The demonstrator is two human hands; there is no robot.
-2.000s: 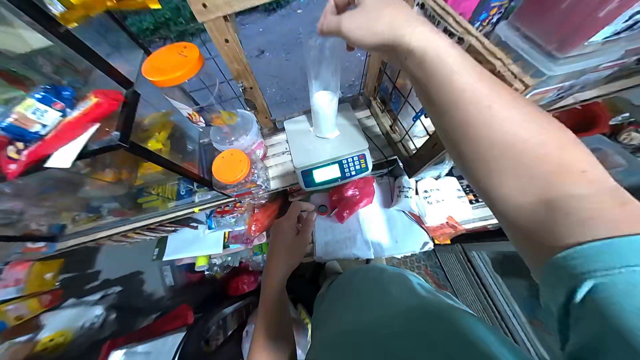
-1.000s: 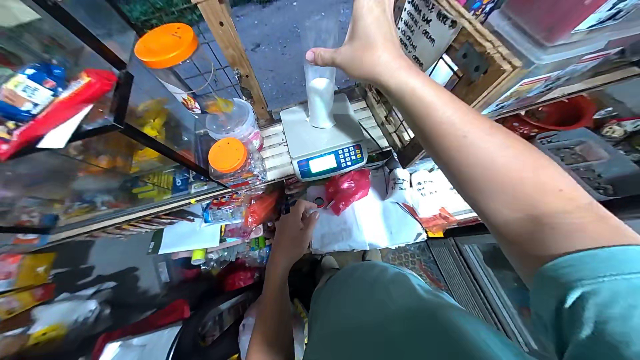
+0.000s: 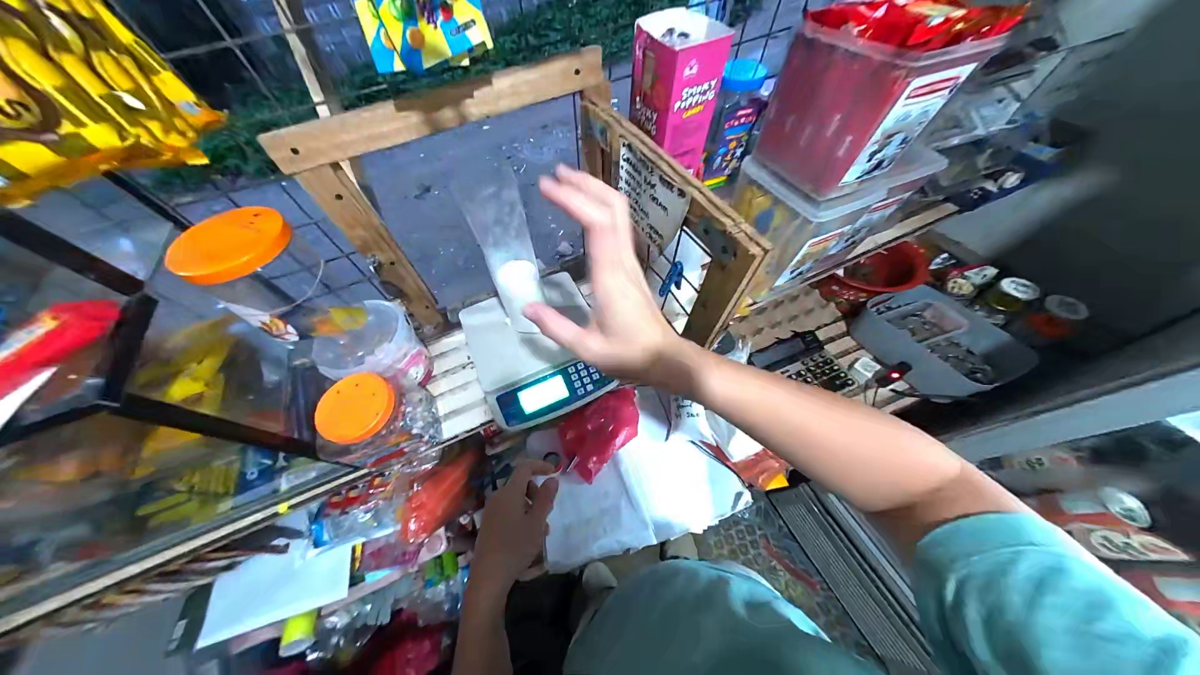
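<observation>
A clear plastic bag with white powder or grains in its bottom [image 3: 517, 286] stands on the pan of a digital scale [image 3: 487, 352]. Fingers spread, my right hand [image 3: 609, 291] hovers over the scale just right of the bag, holding nothing that shows. Lower down, my left hand [image 3: 518, 511] is at the shelf edge, its fingertips by a small dark ring-like item that may be a scissors handle [image 3: 553, 461]. Whether it grips that item is unclear. Beside those fingers lies a red plastic bag [image 3: 600, 433], below the scale's lit display, with white plastic sheets [image 3: 647, 502] under it.
Orange-lidded clear jars [image 3: 354, 409] and a clear tub [image 3: 361, 342] stand left of the scale. A wooden frame [image 3: 450, 108] rises behind it. On the right are stacked plastic containers [image 3: 844, 112], a pink candy box [image 3: 682, 84], a calculator [image 3: 825, 372] and a grey tray [image 3: 942, 347].
My right hand, at the top of the clear bag two seconds ago, has let it go and come down beside it with fingers spread. The left hand remains near the red bag. The view has shifted.
</observation>
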